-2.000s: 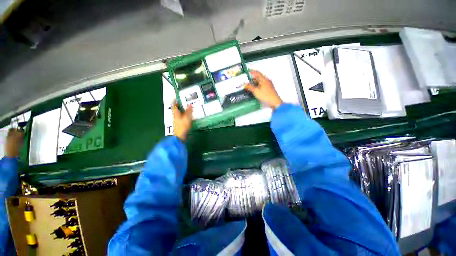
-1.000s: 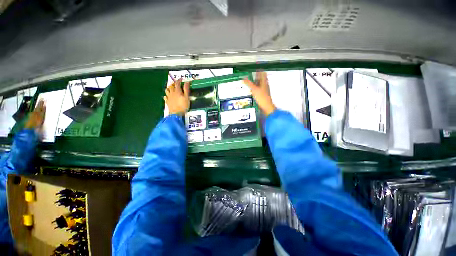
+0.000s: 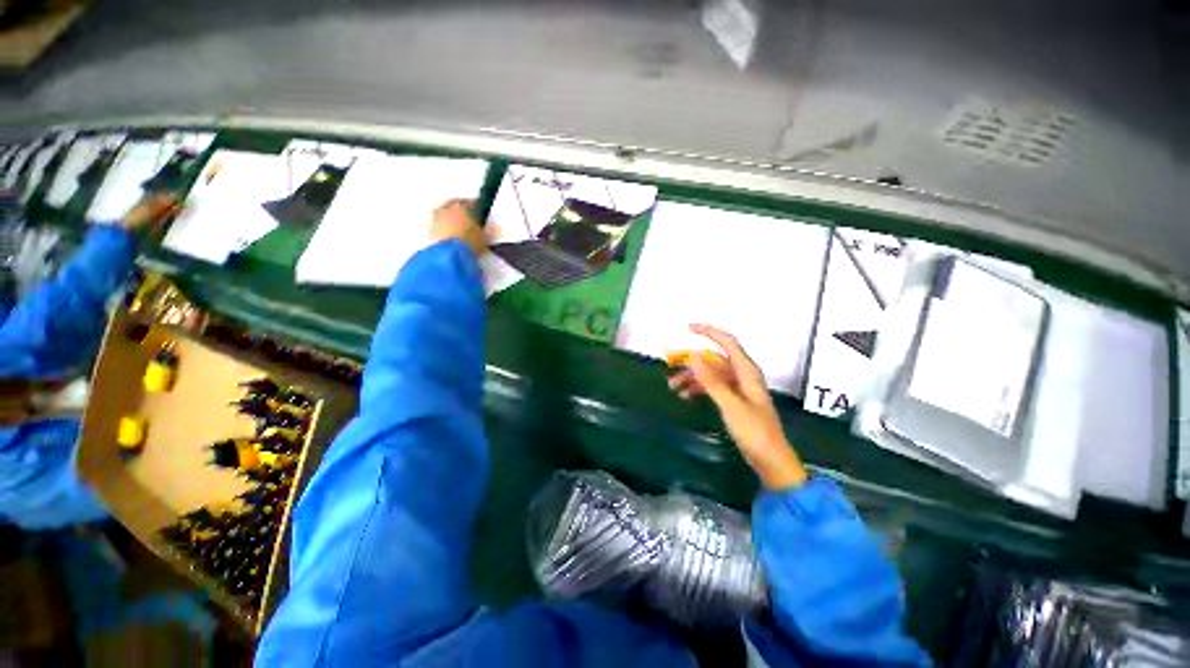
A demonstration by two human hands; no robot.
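A white rectangular box base or insert [image 3: 392, 219] lies on the green belt at left of centre. My left hand [image 3: 459, 227] is at its right edge; the fingers are partly hidden, so I cannot tell whether they grip it. A printed box lid with "PC" lettering [image 3: 574, 242] lies just right of that hand. Another white box base [image 3: 737, 268] lies right of the lid. My right hand [image 3: 731, 389] is over the belt's near edge by this base, fingers apart and empty, with yellow-orange finger cots. Clear bagged packets [image 3: 646, 542] sit directly before me.
A tablet in a sleeve [image 3: 972, 346] lies on an open box at right, beside another lid [image 3: 855, 320]. Dark shiny bags [image 3: 1070, 626] are at lower right. A cardboard carton [image 3: 196, 437] with black and yellow pieces is at left. Another person's hand [image 3: 150, 213] is beyond it.
The green-backed box is no longer between my hands with its back showing. My left hand has moved to a white base at left. My right hand has come down, nearer me. The view has turned.
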